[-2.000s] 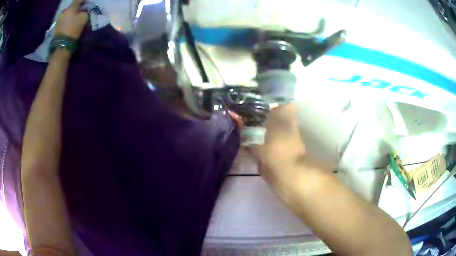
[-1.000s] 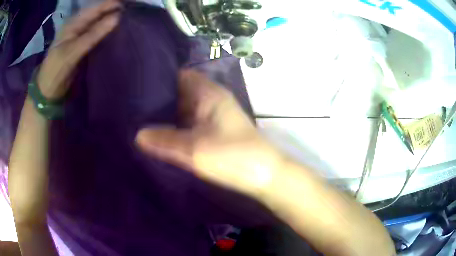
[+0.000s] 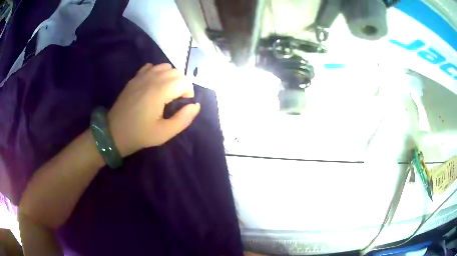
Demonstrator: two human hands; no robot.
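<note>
Dark purple cloth (image 3: 150, 200) covers the left half of the view and lies over the white machine bed. My left hand (image 3: 155, 105), with a green bangle on the wrist, is on the cloth near its right edge. Its fingers are bent and the thumb tip is close to the index finger, with cloth showing between them; whether it pinches the cloth or rests on it is unclear. My right hand is out of view; only a sliver of skin shows at the bottom edge. Pale grey cloth (image 3: 65, 25) lies at the upper left.
The sewing machine head (image 3: 426, 30) and its dark discs (image 3: 295, 67) are above, to the right of my hand. Glare hides the needle area. A green and yellow item (image 3: 422, 172), a tan tag (image 3: 445, 177) and a thin strip (image 3: 393, 212) are at the right.
My left hand has moved right and down from the upper left, towards the cloth's right edge. My right hand has left the view. The camera view has shifted.
</note>
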